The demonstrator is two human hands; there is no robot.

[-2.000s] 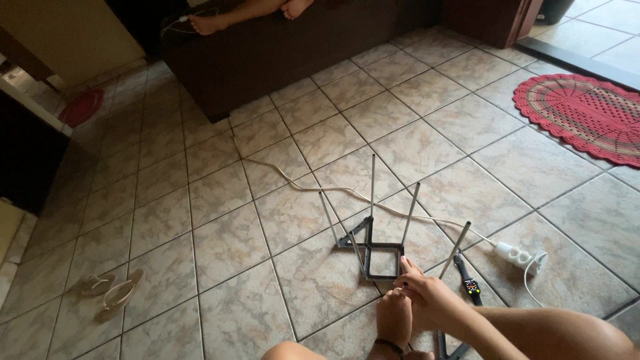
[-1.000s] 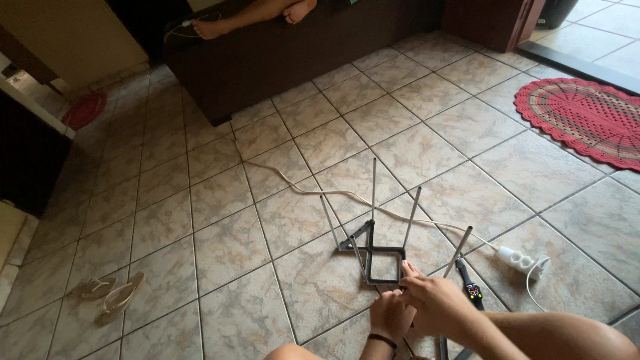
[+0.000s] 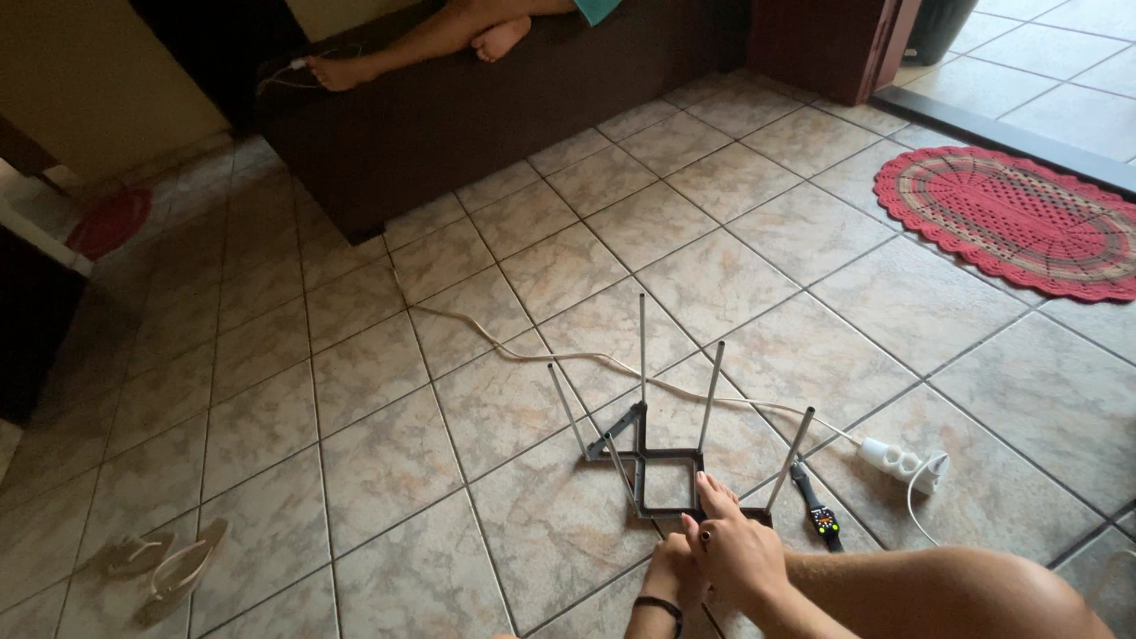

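A black plastic frame (image 3: 670,454) with a square and a triangular section lies on the tiled floor, and several thin metal tubes (image 3: 712,395) stand up from it. My right hand (image 3: 737,546), with a ring, rests at the frame's near edge, fingers on or beside the square's corner. Under and left of it is my left hand (image 3: 676,568), a dark band on its wrist; its fingers are mostly hidden. Whether either hand grips the frame cannot be told. A smartwatch (image 3: 823,519) lies to the right of the frame.
A white power strip (image 3: 903,463) trails a pale cable (image 3: 603,357) behind the frame. Flip-flops (image 3: 182,572) lie at the lower left. A red crocheted rug (image 3: 1021,222) is near the doorway. Another person's legs (image 3: 408,53) rest on a dark brown piece of furniture (image 3: 532,124).
From two seconds ago, my left hand has come in beside my right hand at the frame's near edge. The frame stays in about the same place.
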